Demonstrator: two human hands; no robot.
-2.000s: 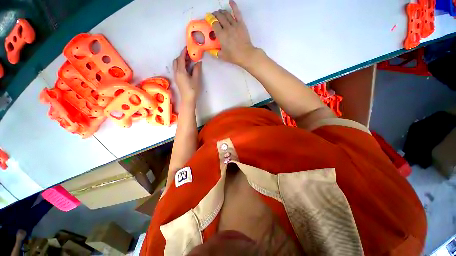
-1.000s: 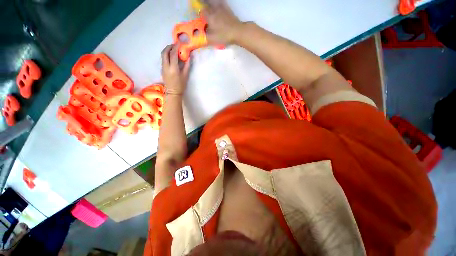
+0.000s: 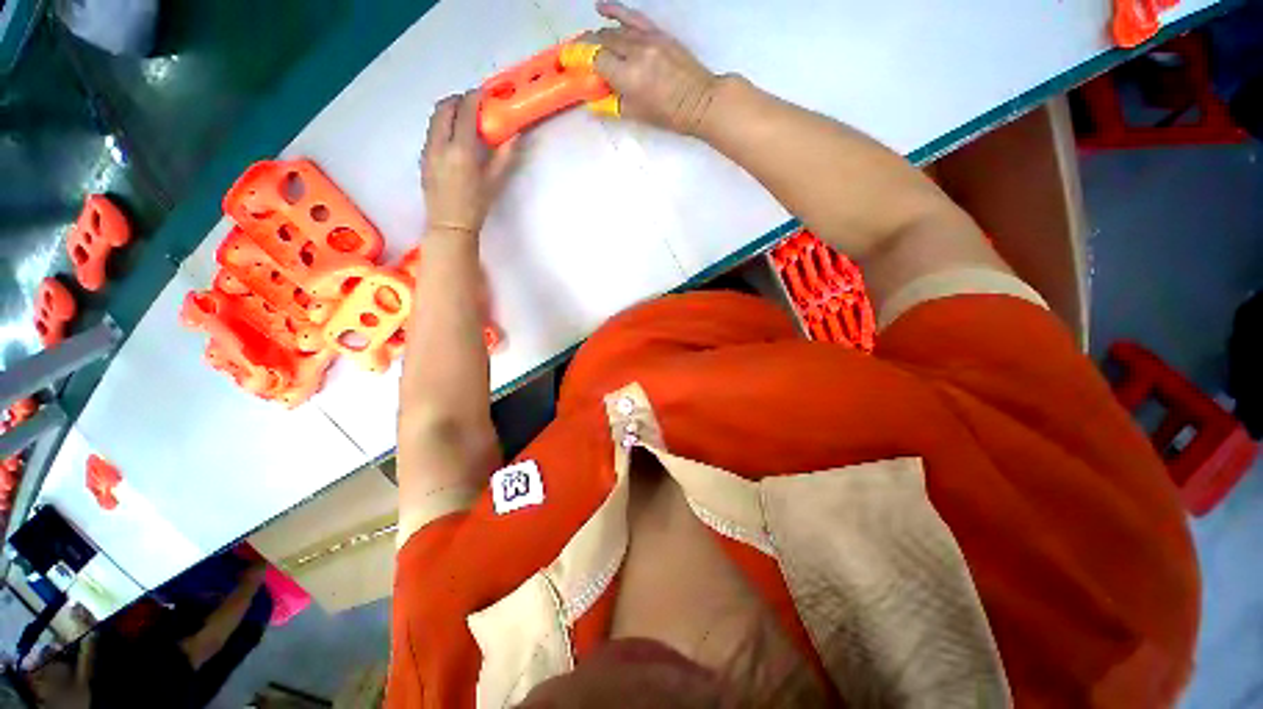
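An orange controller shell is held a little above the white bench, tilted so its long edge shows. My left hand grips its left end. My right hand, with yellow bands on its fingers, grips its right end. The fingertips under the shell are hidden. A loose heap of orange shells lies on the bench to the left, partly behind my left forearm.
A green conveyor belt with spaced orange shells runs beyond the white bench. A grey metal bar angles over it. A carton of orange shells and a red stool are below right. Another person's arm shows lower left.
The held shell has tilted from showing its open face to showing its edge. My left hand has moved slightly left onto its end. The view has shifted, and a person now shows more at lower left.
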